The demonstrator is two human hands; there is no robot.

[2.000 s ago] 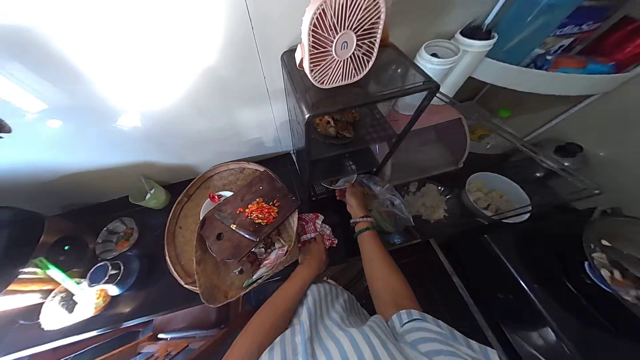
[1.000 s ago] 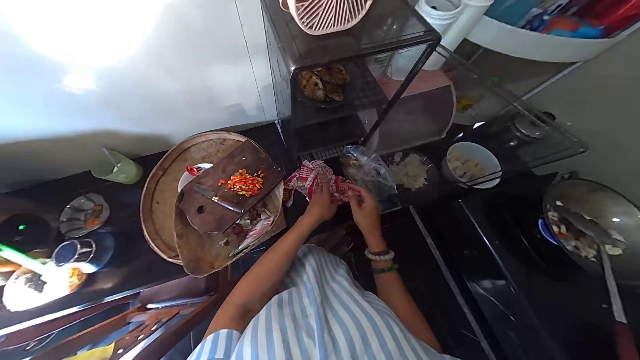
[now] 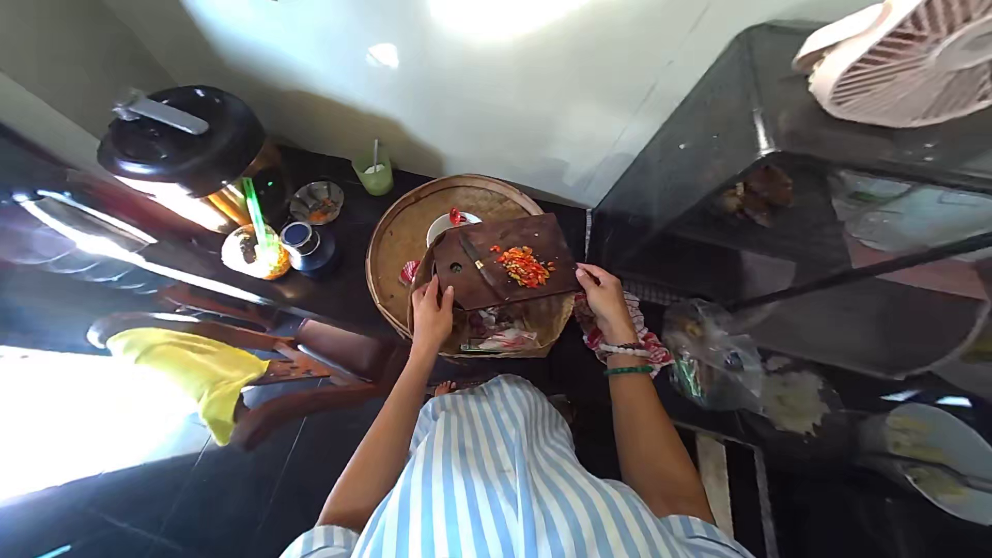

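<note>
A dark wooden cutting board [image 3: 504, 267] lies over woven trays, with chopped red and orange chillies [image 3: 525, 266] and a knife [image 3: 482, 267] on it. My left hand [image 3: 432, 314] grips the board's lower left edge. At its right edge, my right hand [image 3: 603, 298] has thumb and fingers on the corner. Partly under the board are a white bowl [image 3: 452, 226] with a red spoon and the round woven tray [image 3: 387, 240]. Scraps in plastic [image 3: 500, 332] lie below the board. A red and white cloth [image 3: 651, 345] rests beneath my right wrist.
To the left stand a green cup [image 3: 375, 177], a glass dish [image 3: 317, 203], a dark jar [image 3: 304, 242] and a large black-lidded container [image 3: 182, 143]. A dark rack [image 3: 697, 147] with a pink fan [image 3: 914, 66] is at right, near a plastic bag [image 3: 713, 360] and a white bowl [image 3: 942, 457].
Both hands have moved from the red and white cloth to the cutting board. The cloth has been let go. The view has swung left.
</note>
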